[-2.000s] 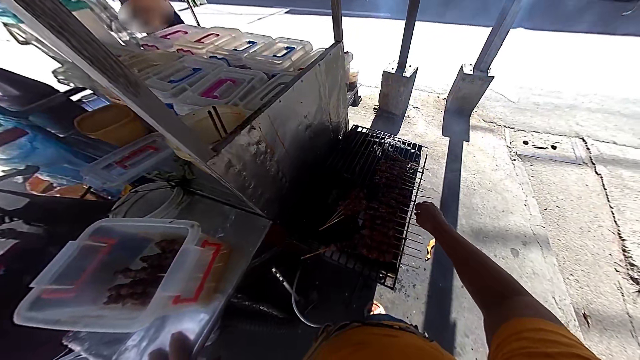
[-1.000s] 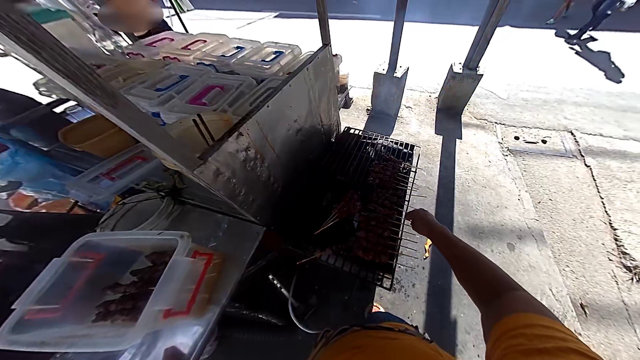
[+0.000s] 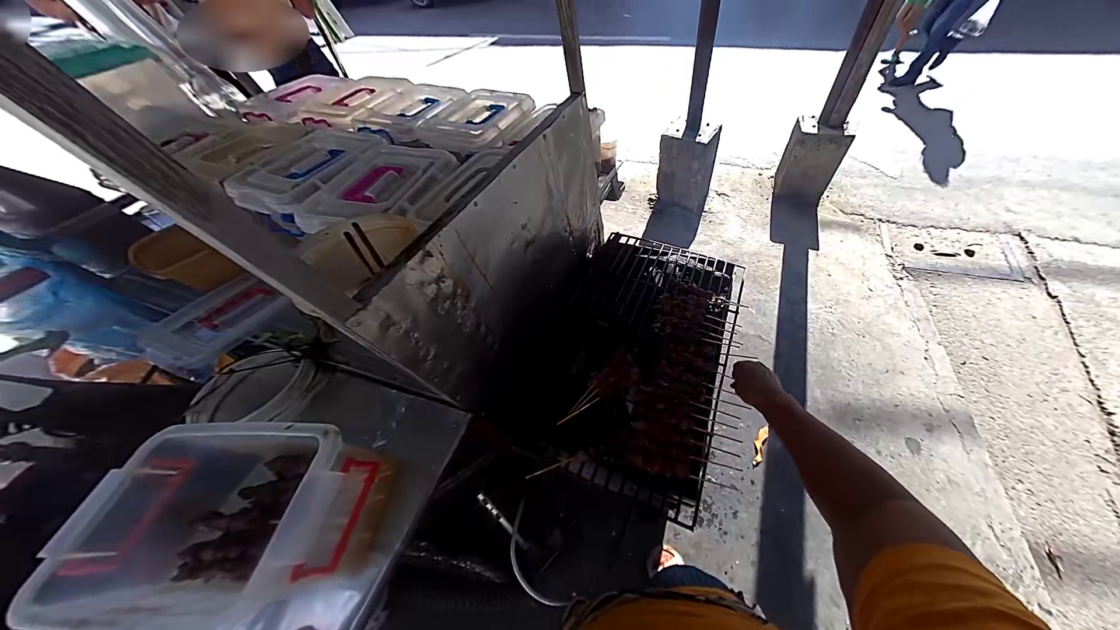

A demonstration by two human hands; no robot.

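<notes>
My right hand (image 3: pixel 754 383) is at the right edge of the black wire grill grate (image 3: pixel 719 271), its fingers curled at the stick ends of the meat skewers (image 3: pixel 674 394). The skewers lie side by side in a row across the grate, their sticks poking out over its right edge. More skewers (image 3: pixel 612 376) lie bunched to the left in shadow. Whether a stick is between my fingers cannot be made out. My left hand is not clearly visible. At the lower left sits a lidded clear plastic box (image 3: pixel 236 433) with red clips and dark meat inside.
A scorched metal panel (image 3: pixel 490 254) stands left of the grill, with lidded plastic boxes (image 3: pixel 385 179) behind it. A wooden post (image 3: pixel 166 166) slants across the left. Posts in concrete footings (image 3: pixel 689 171) stand beyond the grill. A pedestrian (image 3: pixel 941 35) is at the upper right.
The fingers of my left hand, seen at the lower edge two seconds ago, are no longer clearly visible. My right hand stays at the grill's right edge. A pedestrian has come into view.
</notes>
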